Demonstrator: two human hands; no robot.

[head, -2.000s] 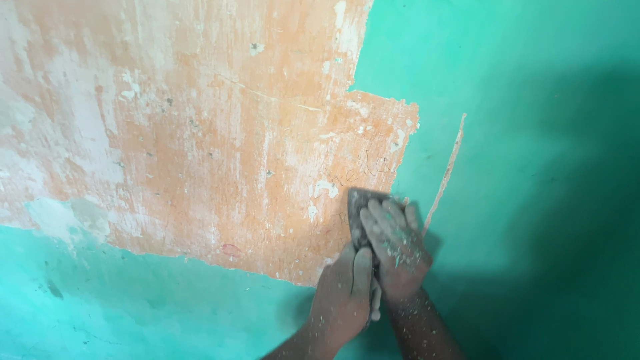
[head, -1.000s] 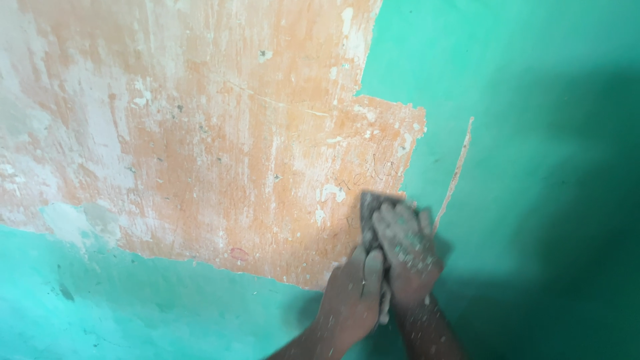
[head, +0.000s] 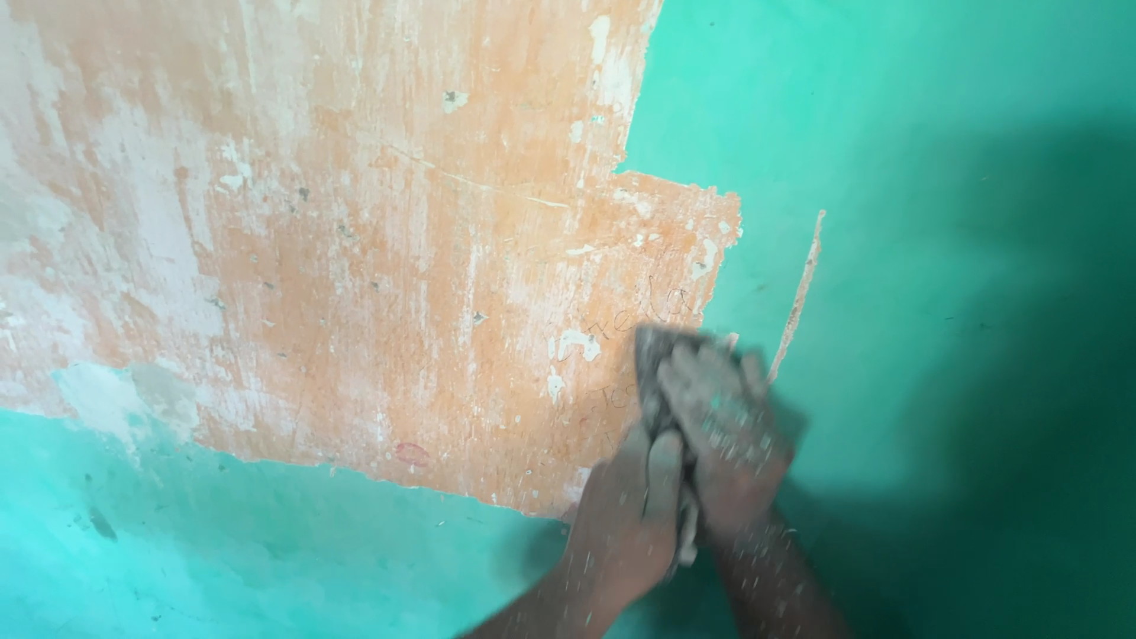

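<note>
A metal scraper (head: 654, 368) with a broad, dusty blade lies against the wall at the lower right of the orange area. My left hand (head: 626, 515) is wrapped around its handle, thumb along the top. My right hand (head: 723, 422), coated in pale dust, lies over the blade with its fingers stretched along it. Both hands are close together and somewhat blurred. The hands hide most of the handle and part of the blade. Around the blade, exposed orange plaster (head: 399, 311) meets green paint (head: 887, 222) along a ragged edge.
Green paint (head: 266, 524) also runs below the orange area. A narrow scraped line (head: 801, 297) marks the green at right. Whitish patches (head: 129, 399) and faint handwriting show on the exposed surface. Dark shadows fall over the wall at right. Small pale flecks appear around my forearms.
</note>
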